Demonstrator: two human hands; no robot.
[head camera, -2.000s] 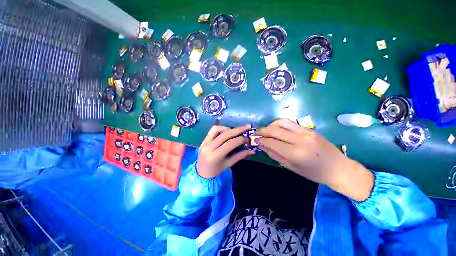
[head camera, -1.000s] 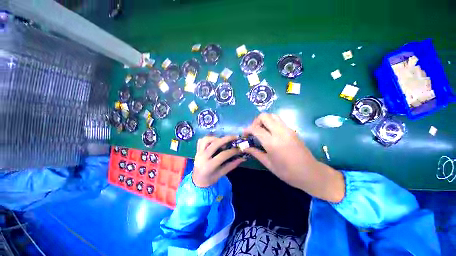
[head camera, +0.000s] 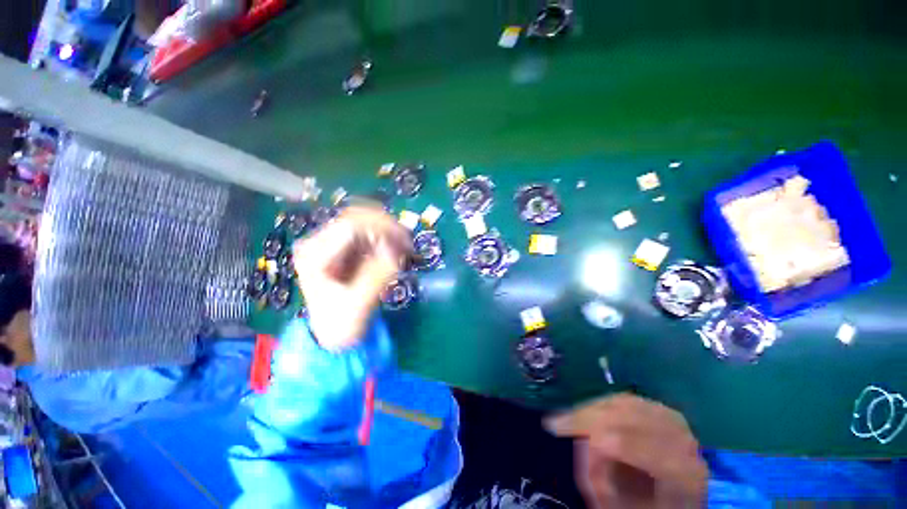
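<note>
My left hand is blurred and reaches over the left group of black round housings; its fingers look curled, and whether they hold anything cannot be told. My right hand is near the bench's front edge, one finger extended left, with nothing visible in it. A round housing lies on the green bench between the hands, with a yellow-ended battery just beyond it. More housings and batteries are spread beyond. Some housings are hidden behind my left hand.
A blue bin with cream pieces stands at right, beside two housings. A white translucent bottle, a thin sliver and a white cord loop lie on the bench. Clear ridged trays stand at left, below a pale bar.
My hands have parted: the left moved left and up over the housings, the right moved right and down. A housing and battery now show near the front edge. The view has shifted.
</note>
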